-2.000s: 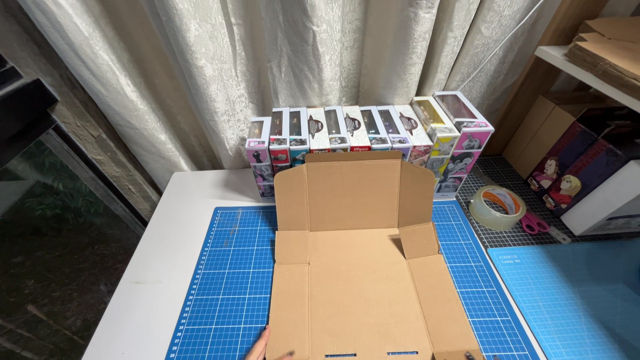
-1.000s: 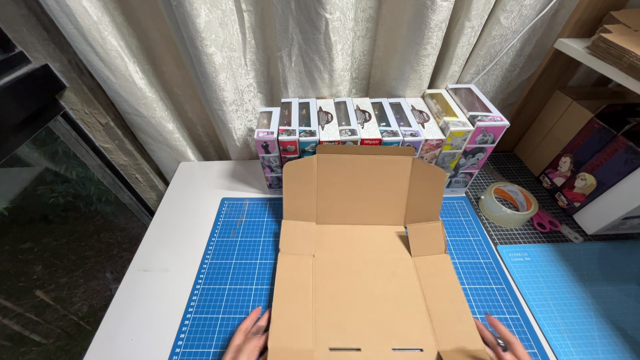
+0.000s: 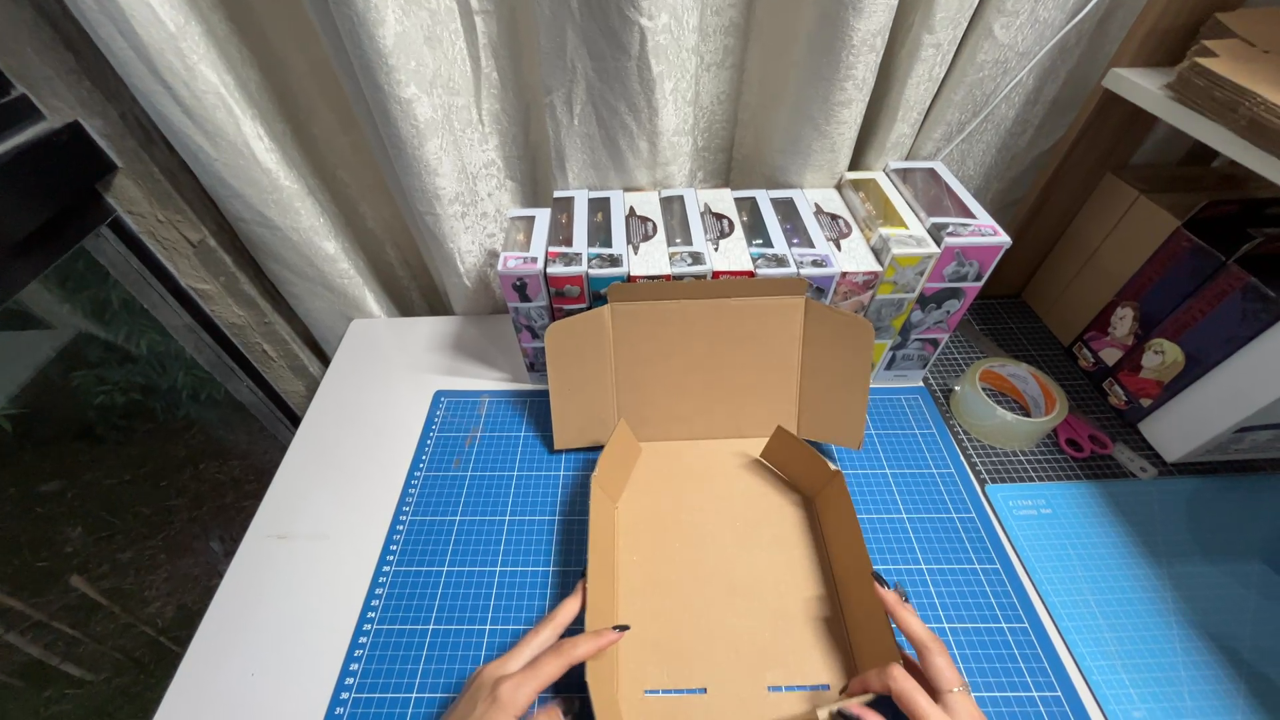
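Note:
A partly folded cardboard mailer box (image 3: 730,560) lies on a blue cutting mat (image 3: 480,520), its inside facing up. Both side walls stand raised, and the lid panel with its two side flaps leans up at the far end. My left hand (image 3: 535,660) is at the left wall, with fingers on both sides of it. My right hand (image 3: 920,660) touches the right wall near the front corner, its fingers by a small front flap. Two slots show near the front of the base. The lower parts of both hands are cut off by the frame.
Several window boxes (image 3: 940,300) stand in a row behind the mailer, before a curtain. To the right are a roll of clear tape (image 3: 1008,402), pink-handled scissors (image 3: 1085,437), a lighter blue mat (image 3: 1150,590) and printed boxes (image 3: 1180,340). Flat cardboard (image 3: 1235,80) lies on a shelf.
The side walls, which lay folded outward, now stand up with their corner flaps turned inward. Both hands have come further into view and are now against the walls.

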